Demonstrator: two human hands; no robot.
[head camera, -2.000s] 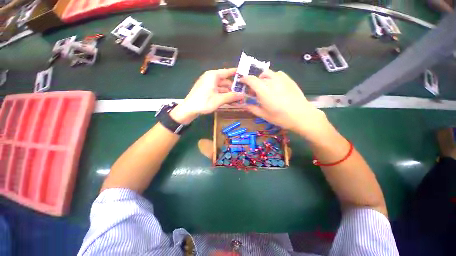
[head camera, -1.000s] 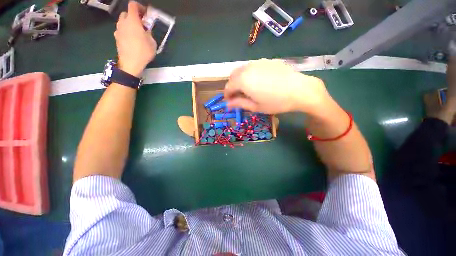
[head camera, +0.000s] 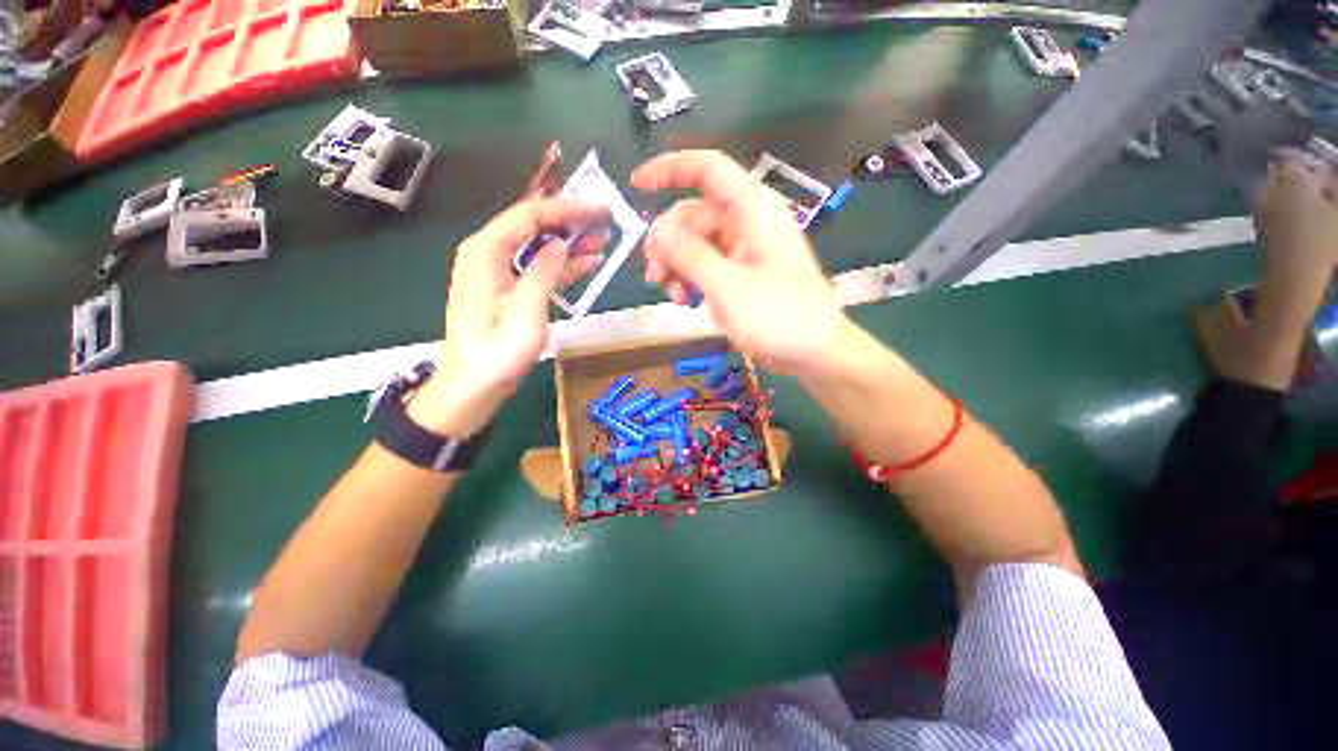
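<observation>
My left hand (head camera: 506, 279) grips a white plastic housing (head camera: 622, 242) by its left side, above the pale rail. A thin reddish-brown part sticks up beside the housing. My right hand (head camera: 741, 257) is raised just right of the housing, thumb and fingers curled; a bit of blue shows below its fingers, apparently a blue cell, partly hidden. Below the hands an open brown carton (head camera: 569, 440) holds blue cylindrical cells (head camera: 641, 415), some lying flat, others upright with dark round ends and tangled red leads.
A pink-red compartment tray (head camera: 91, 555) lies at left, another (head camera: 220, 59) at upper left by cardboard boxes. Several white housings lie on the green belt behind the rail (head camera: 316, 385). A grey bracket (head camera: 1079, 140) slants across the right. Another person's arm (head camera: 1291, 264) is at far right.
My left hand has come back from the upper left with a housing, now close to my right hand. My right hand has risen from over the carton. The view has shifted.
</observation>
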